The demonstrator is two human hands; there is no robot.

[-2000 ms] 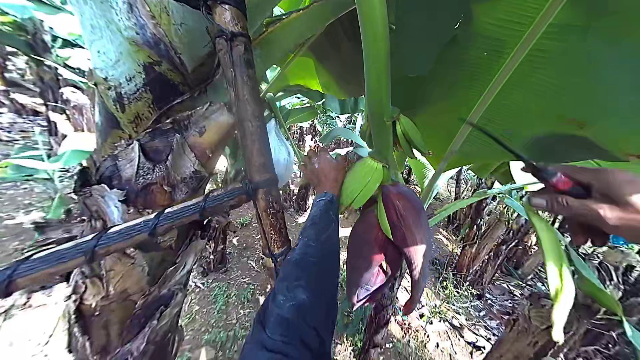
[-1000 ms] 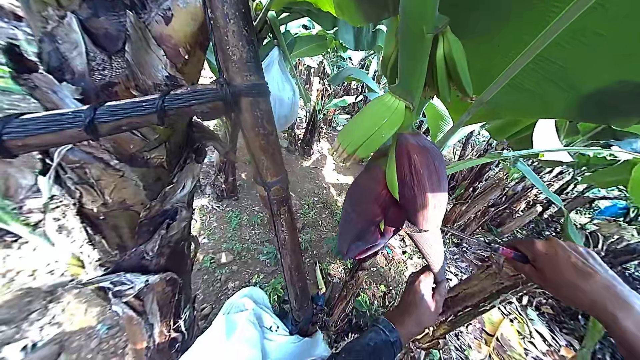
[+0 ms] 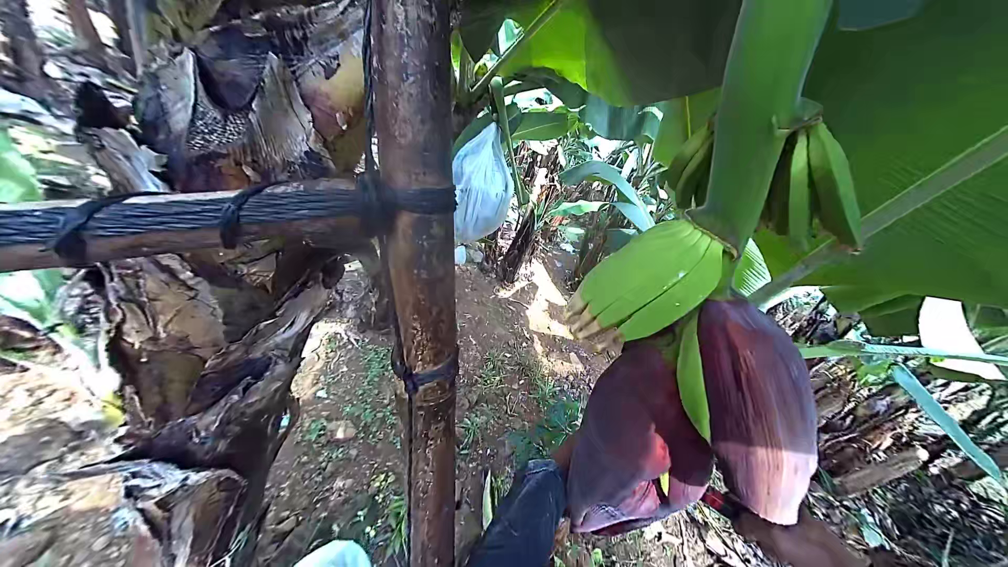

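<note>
A purple banana flower bud point(image 3: 756, 409) with a lifted bract point(image 3: 630, 417) hangs from a thick green banana stalk point(image 3: 764, 118). A hand of young green bananas point(image 3: 654, 276) grows just above it. Behind the bract, at the end of a dark sleeve point(image 3: 524, 520), my left hand point(image 3: 564, 455) is almost wholly hidden, so its grasp does not show. My right hand point(image 3: 795, 539) is below the bud at the lower right, closed around the red handle of a knife point(image 3: 718, 501); the blade is out of sight.
An upright wooden pole point(image 3: 417, 283) stands left of the bud, lashed with black cord to a horizontal pole point(image 3: 299, 209). Behind them rises a banana trunk point(image 3: 197, 331). A pale plastic bag point(image 3: 480, 185) hangs beyond, and broad leaves point(image 3: 921, 157) spread at the right.
My left hand has gone from the young bananas to below the bud, then behind the bract. My right hand with the knife has moved down and left, under the bud. The view has shifted.
</note>
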